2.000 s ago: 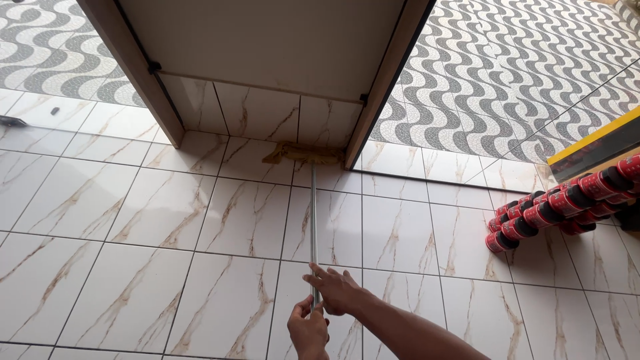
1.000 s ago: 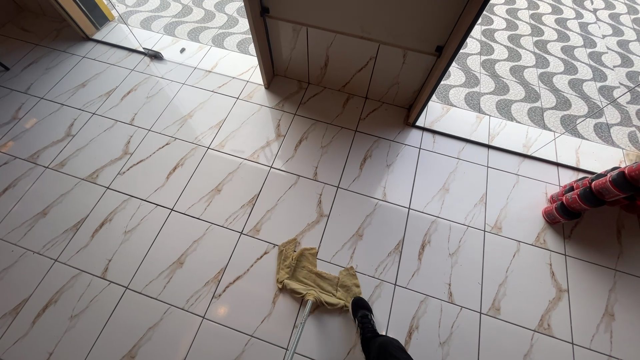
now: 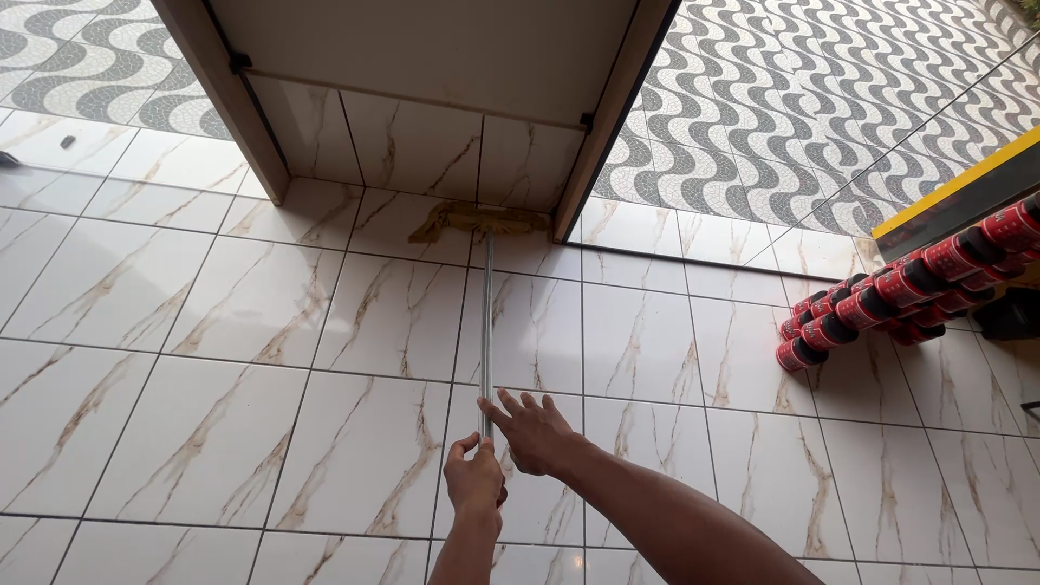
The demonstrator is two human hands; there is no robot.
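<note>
A metal pole (image 3: 487, 325) runs away from me to a yellow cloth (image 3: 471, 221), which lies spread over the pole's far end on the marbled tile floor (image 3: 390, 325). The cloth is at the foot of a tiled wall section, near the right frame post. My left hand (image 3: 475, 475) is closed around the near part of the pole. Just above it, my right hand (image 3: 528, 426) touches the pole with the thumb side, its fingers spread. The head under the cloth is hidden.
Brown frame posts (image 3: 591, 162) flank the tiled recess (image 3: 414, 146). Glass panes stand on both sides, with wave-patterned paving (image 3: 731, 106) beyond. Stacked red and black containers (image 3: 861, 305) stand at the right, beside a yellow and black edge (image 3: 959, 187). A small dark object (image 3: 67, 141) lies at upper left.
One second ago the cloth was out on the open floor by a black shoe, with no hands in view. Now it is against the recess and both hands show at the pole. The view has shifted.
</note>
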